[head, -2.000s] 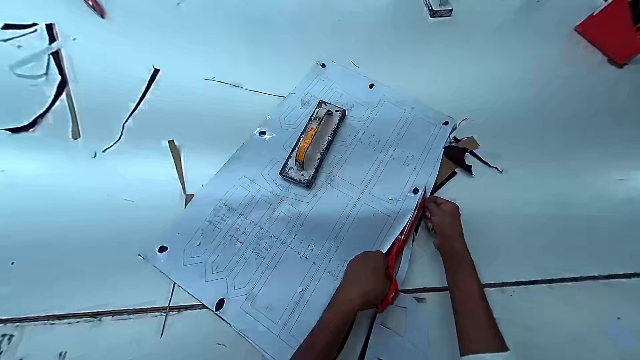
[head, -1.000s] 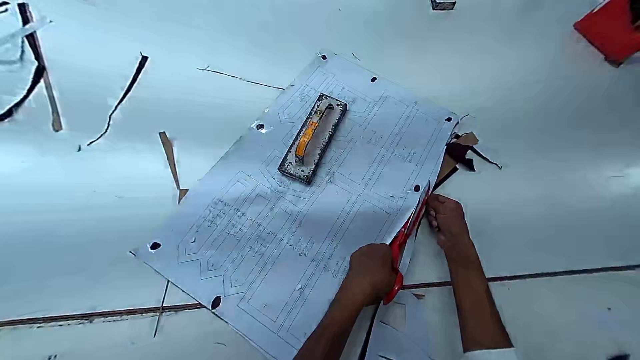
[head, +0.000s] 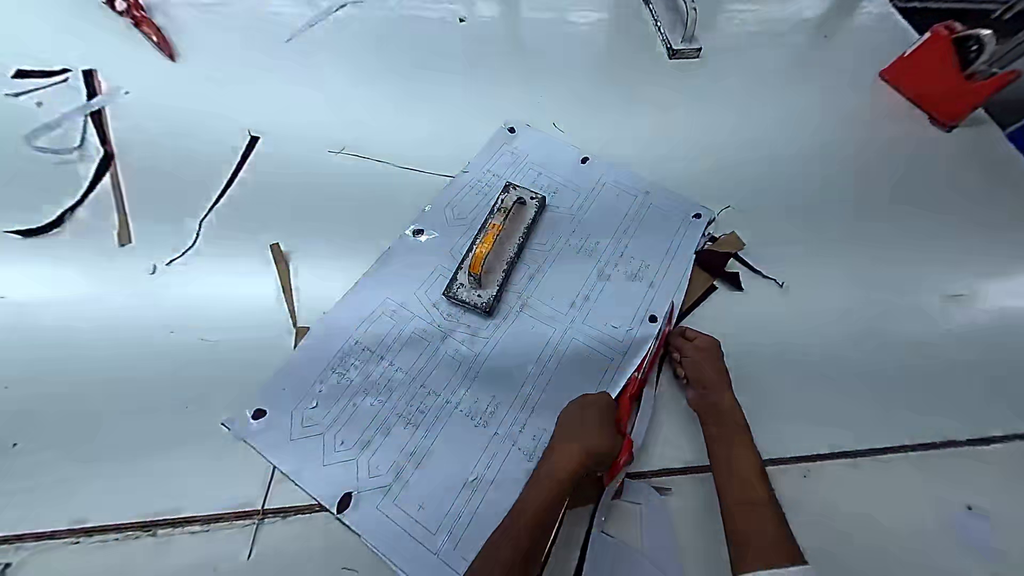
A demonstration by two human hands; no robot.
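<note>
My left hand (head: 588,432) is closed around the handles of red-handled scissors (head: 632,396), whose blades lie along the right edge of a large paper pattern sheet (head: 448,384) with drawn outlines and dark-filled holes. Just right of the blades, my right hand (head: 700,364) pinches the narrow edge strip; its fingertips partly hide it. A rectangular metal weight (head: 504,256) with an orange-wrapped handle rests on the upper middle of the sheet. Dark and brown scraps (head: 720,260) stick out at the sheet's right edge, above my right hand.
Dark and brown offcuts (head: 116,180) are scattered at the left. A red tool (head: 144,28) lies at the top left, another metal weight (head: 676,32) at the top, and a red object (head: 940,76) at the upper right. A dark seam (head: 880,453) crosses the pale table.
</note>
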